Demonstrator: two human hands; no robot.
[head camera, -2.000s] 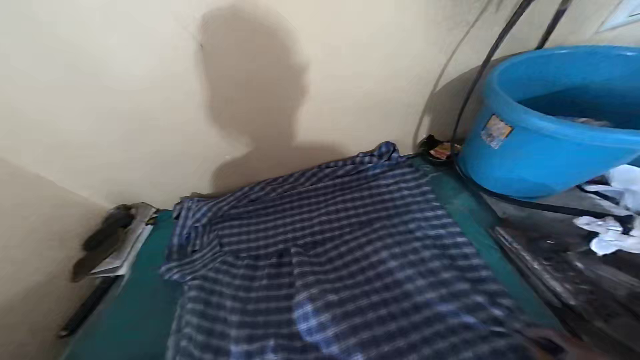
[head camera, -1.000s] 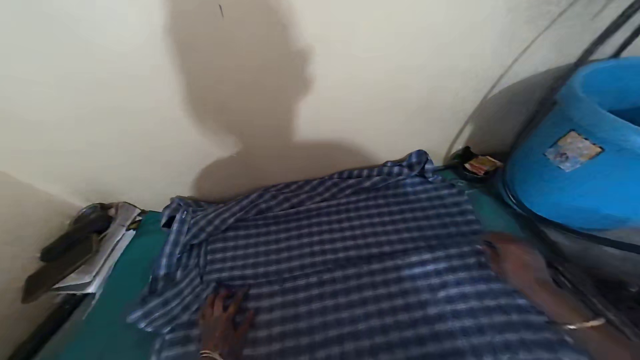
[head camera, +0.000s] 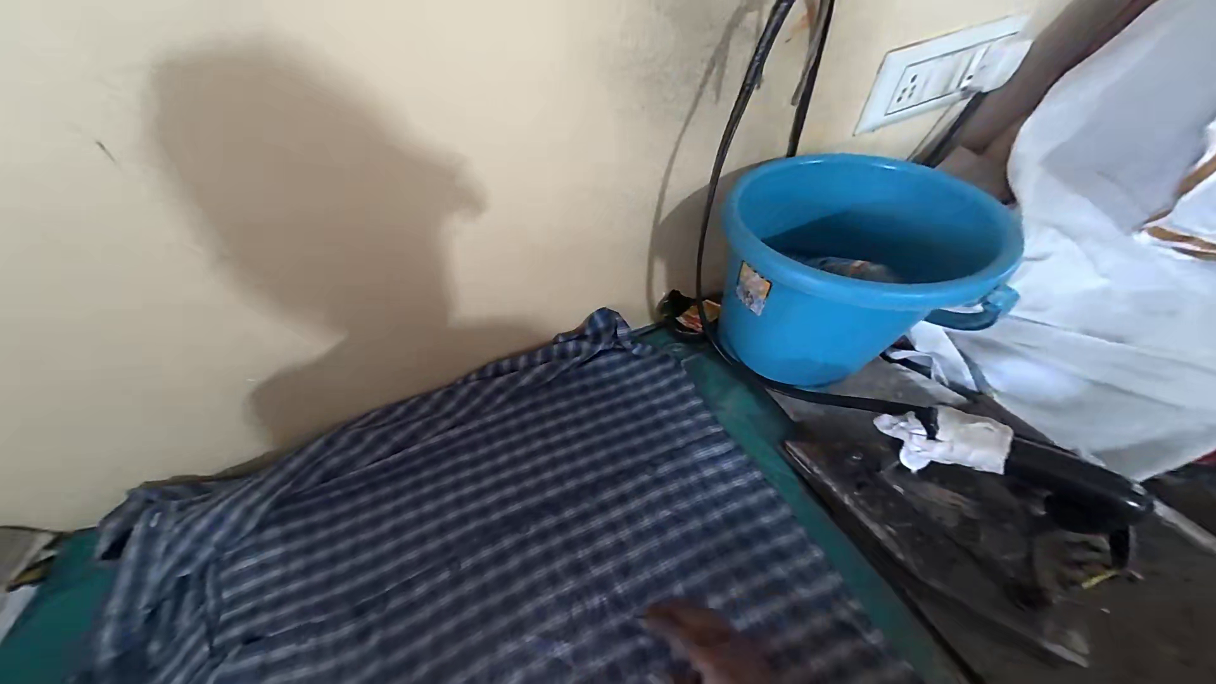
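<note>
A blue checked shirt (head camera: 494, 532) lies spread on a green-covered table (head camera: 760, 418), its upper edge bunched along the wall. At the bottom edge of the view, my right hand (head camera: 708, 646) is over the lower part of the shirt, blurred and partly cut off. One finger points up and left; whether the hand grips the fabric cannot be told. My left hand is out of view. To the right lies what looks like an electric iron, with a black handle (head camera: 1073, 480) and white cloth (head camera: 959, 442) wrapped where its cord enters.
A blue plastic bucket (head camera: 807, 332) with something inside stands beyond the table's right corner, against the wall. A black cord (head camera: 727, 142) hangs down and runs past it to the handle. A wall socket panel (head camera: 936, 76) is above. White sheeting (head camera: 1092, 323) hangs at the right.
The view has swung right, showing the bucket and the black handle more fully. My left hand, on the shirt one second ago, is now out of view.
</note>
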